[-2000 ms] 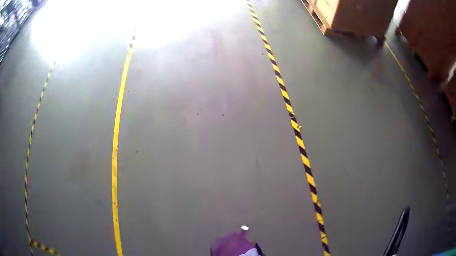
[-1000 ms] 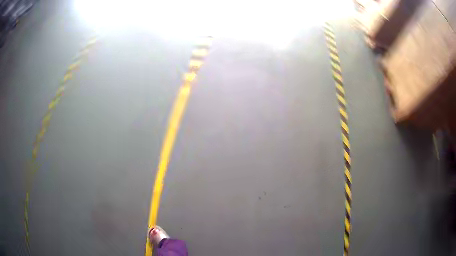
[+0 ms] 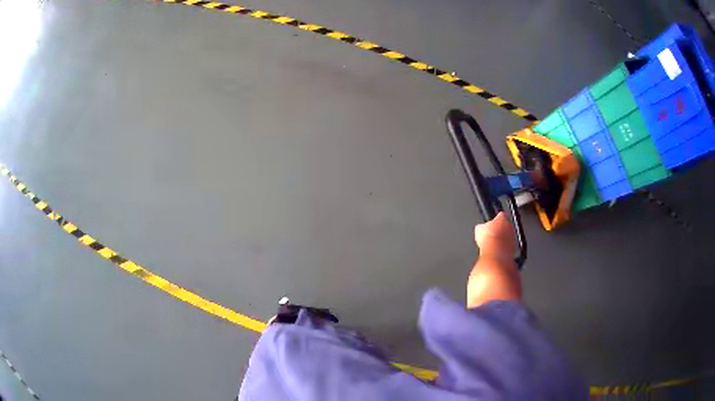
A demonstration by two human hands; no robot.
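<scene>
My right hand (image 3: pixel 495 233) is bare, below a blue-purple sleeve, and is closed on the black loop handle (image 3: pixel 468 160) of a pallet truck. The truck has an orange-yellow base (image 3: pixel 566 182) at the right. A stack of green and blue crates (image 3: pixel 607 141) rides behind the base. A white label shows on the blue crate at its far end. My left hand is not in view.
Grey floor (image 3: pixel 298 172) surrounds the truck. Yellow-black hazard tape (image 3: pixel 353 41) runs across the top towards the truck's base. A yellow tape line (image 3: pixel 184 294) curves across the lower left. My sleeve and clothing cover part of the bottom.
The view has turned, and the floor tapes now run across it. The truck, its crates and my right hand on the handle have come into view. The brown boxes have left it.
</scene>
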